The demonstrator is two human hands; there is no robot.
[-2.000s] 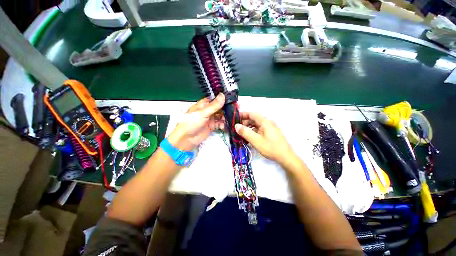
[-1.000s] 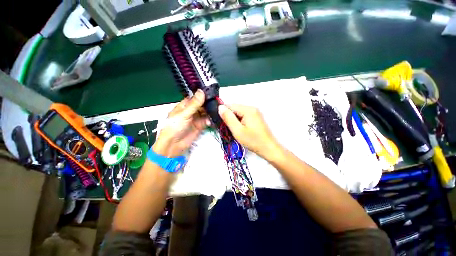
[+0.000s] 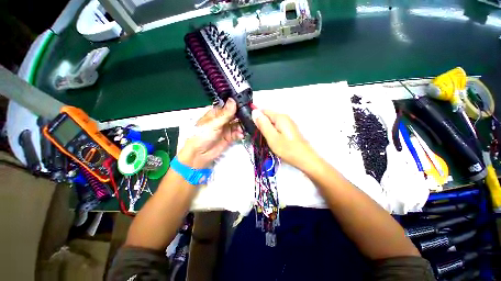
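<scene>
The hot-air brush head [image 3: 220, 66], with black bristles, silver strips and magenta inside, is held tilted over the white cloth [image 3: 313, 110], its barrel pointing up and away to the left. My left hand [image 3: 211, 134] grips the collar at its lower end, thumb on top. My right hand [image 3: 280, 134] pinches the black neck just below the collar, by a red wire. The fingertips are partly hidden. The wiring harness and circuit board [image 3: 267, 192] hang down from the neck past the cloth's front edge.
Left are an orange multimeter [image 3: 82, 142] and a green solder reel [image 3: 132, 159]. Right are a heap of black screws [image 3: 372, 142], blue-handled pliers [image 3: 411, 147], a long black tool [image 3: 447, 134] and masking tape [image 3: 479, 97]. White housings [image 3: 283, 27] lie on the green belt [image 3: 351, 60].
The view has shifted, moving the bench items within it. Both hands still hold the brush. The white housing on the belt now appears closer to the brush barrel. The trailing harness hangs more nearly straight down.
</scene>
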